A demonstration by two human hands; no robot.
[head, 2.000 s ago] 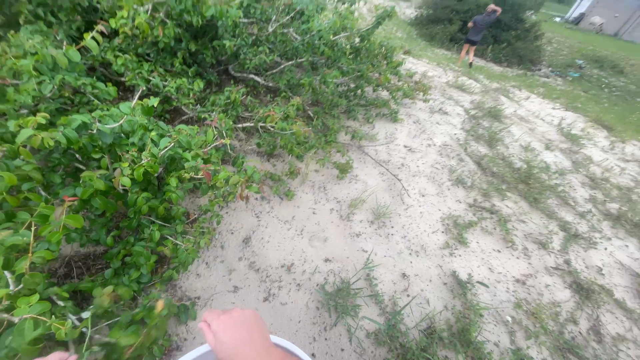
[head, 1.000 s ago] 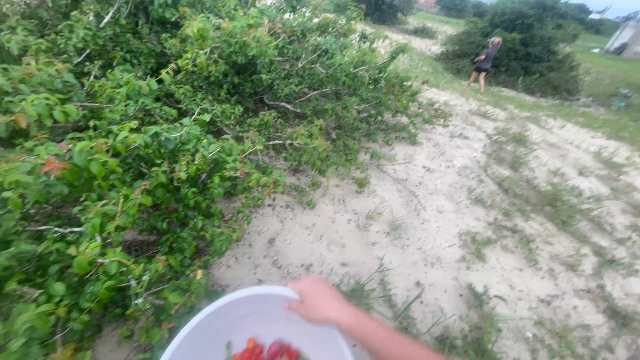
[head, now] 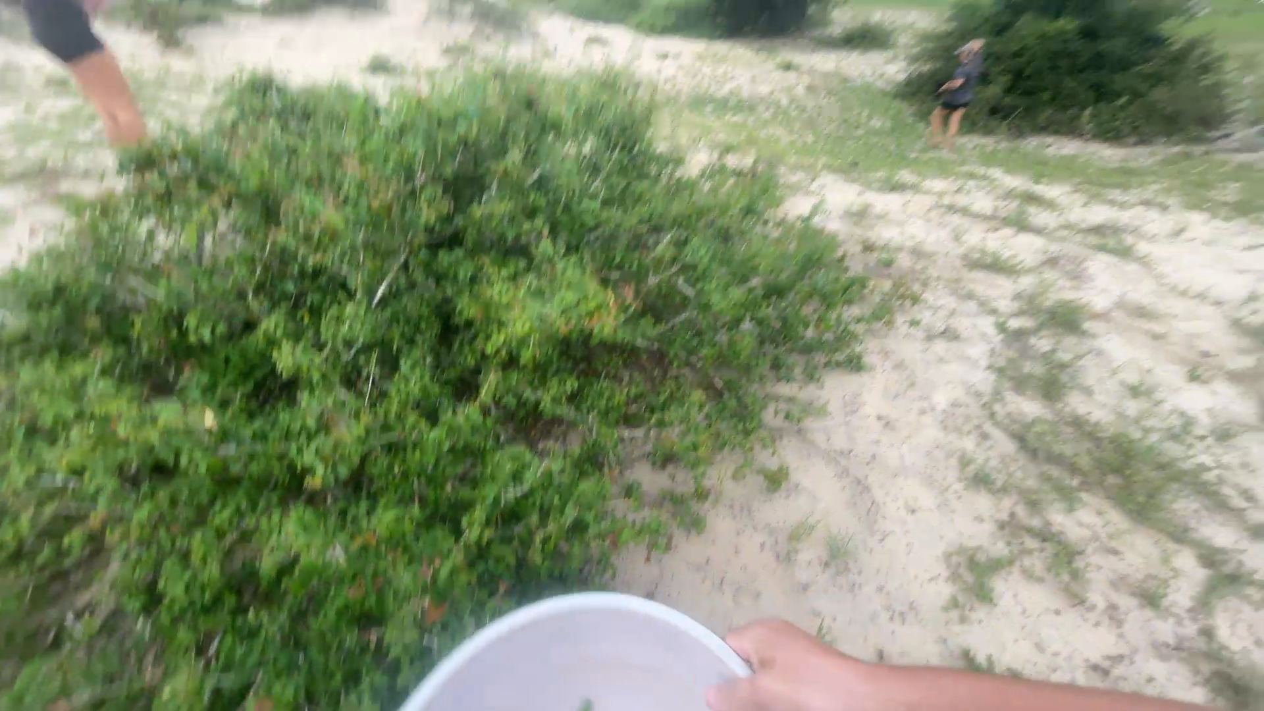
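My right hand [head: 790, 667] grips the right rim of a white bucket [head: 583, 617] at the bottom edge of the view, with the forearm reaching in from the lower right. Only the bucket's upper part and pale inner wall show, with a small bit of green inside; its bottom is cut off by the frame. Just beyond it spreads a broad leafy green shrub [head: 474, 326], blurred, with some reddish leaves and bare twigs. My left hand is out of view.
Pale sand [head: 839, 494] with grass tufts runs along the shrub's right side. A person [head: 956, 94] stands far off by a dark bush [head: 1096, 79]. Another person's leg [head: 109, 94] shows beyond the shrub at upper left.
The view has swung left, bringing a second person's leg into sight. Red fruits seen in the bucket one second ago are now out of view. My right hand still holds the rim.
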